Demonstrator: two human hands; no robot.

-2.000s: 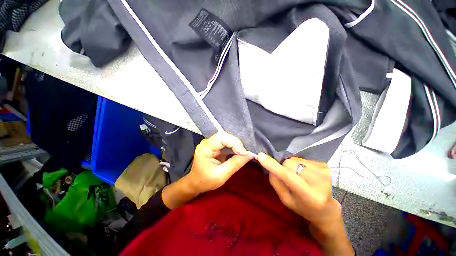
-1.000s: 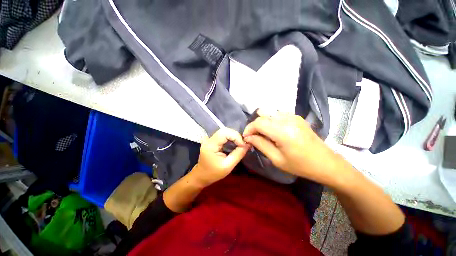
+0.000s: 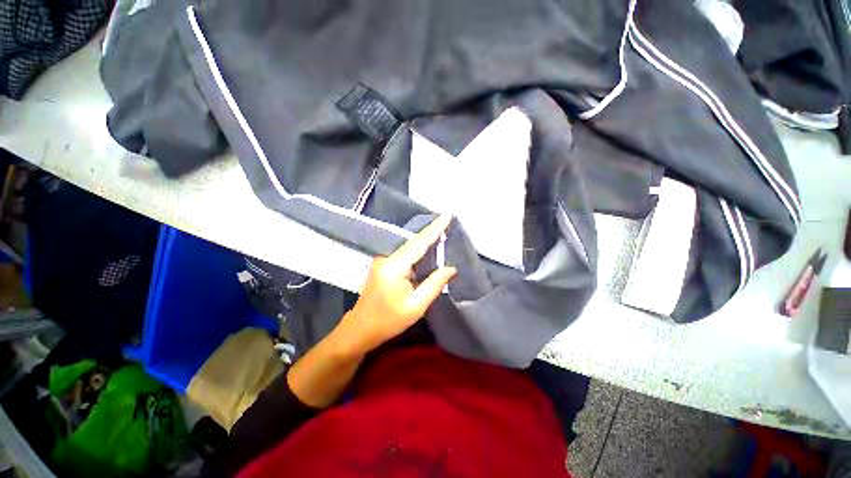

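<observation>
A dark grey garment (image 3: 448, 56) with white trim covers much of the table in front of me. Its hem (image 3: 345, 222) with a narrow white line runs to my left hand (image 3: 401, 289). My left hand lies at the hem's end near the table's front edge, with thumb and forefinger apart and touching the cloth; whether they hold any of it is unclear. A white notched flap (image 3: 481, 187) shows inside the garment, and a black care label (image 3: 369, 110) lies left of it. My right hand is not in view. No needle is visible.
Pinkish-red snips (image 3: 803, 284) lie at the table's right, beside a dark rectangular object (image 3: 833, 319). The pale table (image 3: 672, 373) has its front edge near me. Below left are a blue bin (image 3: 191, 299), beige cloth (image 3: 238, 372) and a green bag (image 3: 121, 420). Checked cloth (image 3: 42, 37) lies far left.
My right hand has left the hem and gone out of view. My left thumb and forefinger have spread from their pinch. The garment's near part now drapes over the table edge.
</observation>
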